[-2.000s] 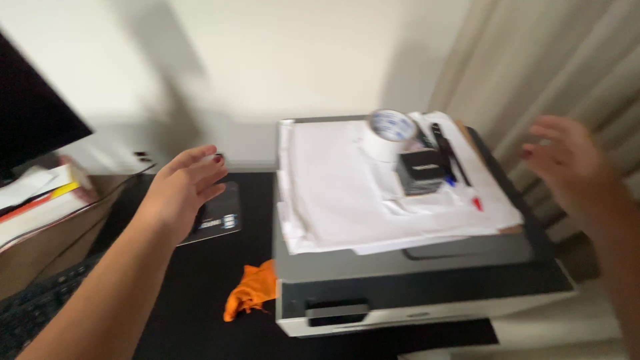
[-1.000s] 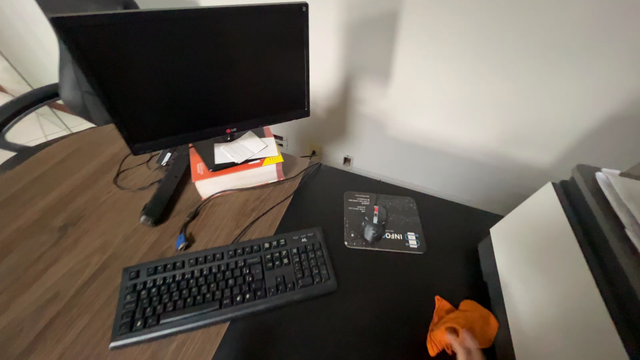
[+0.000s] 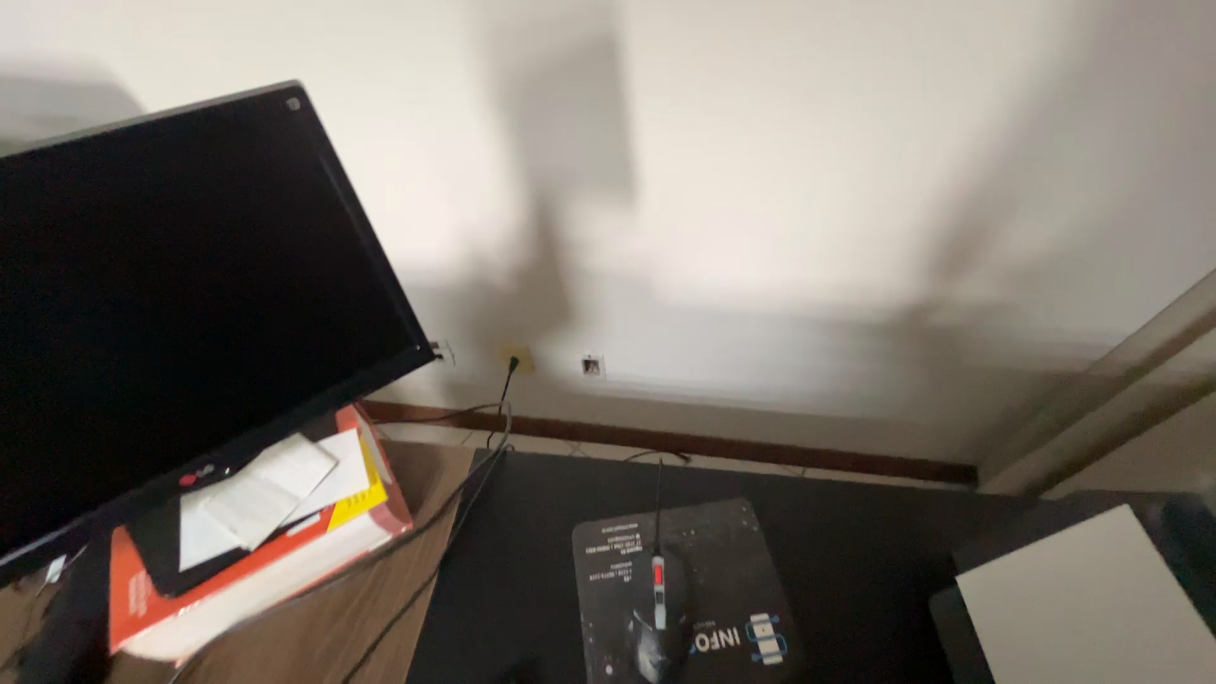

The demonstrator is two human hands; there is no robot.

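Neither of my hands shows in the head view at this moment. At the bottom middle, a black wired computer mouse (image 3: 657,617) with a red scroll wheel area rests on a dark printed mouse pad (image 3: 608,589), which lies on a black desk surface (image 3: 522,560). To the left stands a black LG monitor (image 3: 190,294) with a dark screen. Below its lower edge is a thick red-covered book (image 3: 313,579), and on it lie folded white papers (image 3: 271,489) and a dark flat item. The orange cloth is out of view.
A white-sided box-like device (image 3: 1083,598) stands at the lower right. Cables (image 3: 427,532) run over the wooden tabletop (image 3: 285,655) toward a yellowish wall outlet (image 3: 516,358). A second wall socket (image 3: 592,366) is beside it. A curtain (image 3: 1121,389) hangs at the right.
Two seconds ago both hands were raised beside the printer; one second ago a hand touched the orange cloth. No hand shows now. The view has shifted strongly.
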